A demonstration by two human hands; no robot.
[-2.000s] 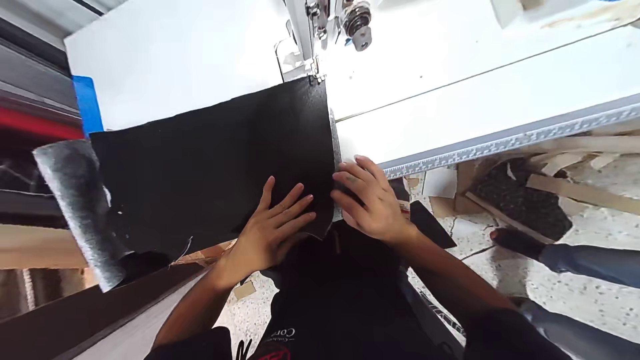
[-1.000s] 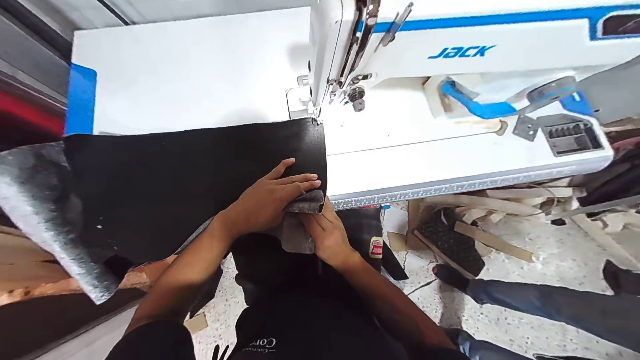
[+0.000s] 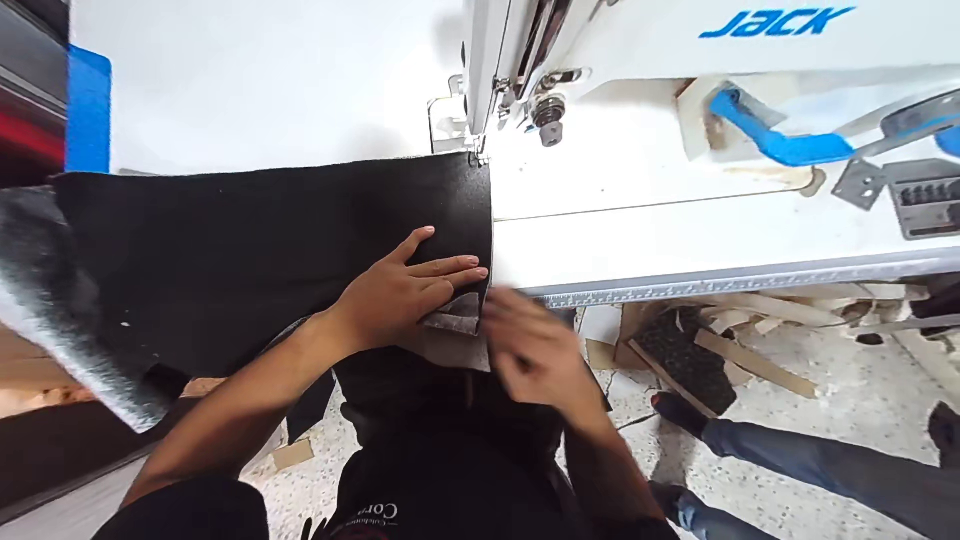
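A wide black sheet of fabric or leather (image 3: 225, 247) lies on the white sewing table, its upper right corner under the presser foot (image 3: 478, 156) of a Jack sewing machine (image 3: 637, 37). My left hand (image 3: 405, 292) rests on the sheet near its right edge, fingers spread and palm down. The near corner is folded back beside that hand, showing a grey underside (image 3: 457, 313). A paler grey layer (image 3: 450, 349) hangs just below it. My right hand (image 3: 536, 352), blurred, is at the right edge of the layers, its fingers curled; whether it pinches them is unclear.
A measuring tape strip (image 3: 675, 285) runs along the table's front edge. A blue-handled lever (image 3: 795, 146) and a metal bobbin winder part (image 3: 930, 195) sit at right. Scraps (image 3: 682, 367) lie on the floor, near another person's legs (image 3: 817, 465). Grey fuzzy material (image 3: 67, 300) hangs at left.
My right hand, flat on the right edge of the sheet two seconds ago, is now at its near corner, beside the edge. The near corner has been turned back. The view has shifted.
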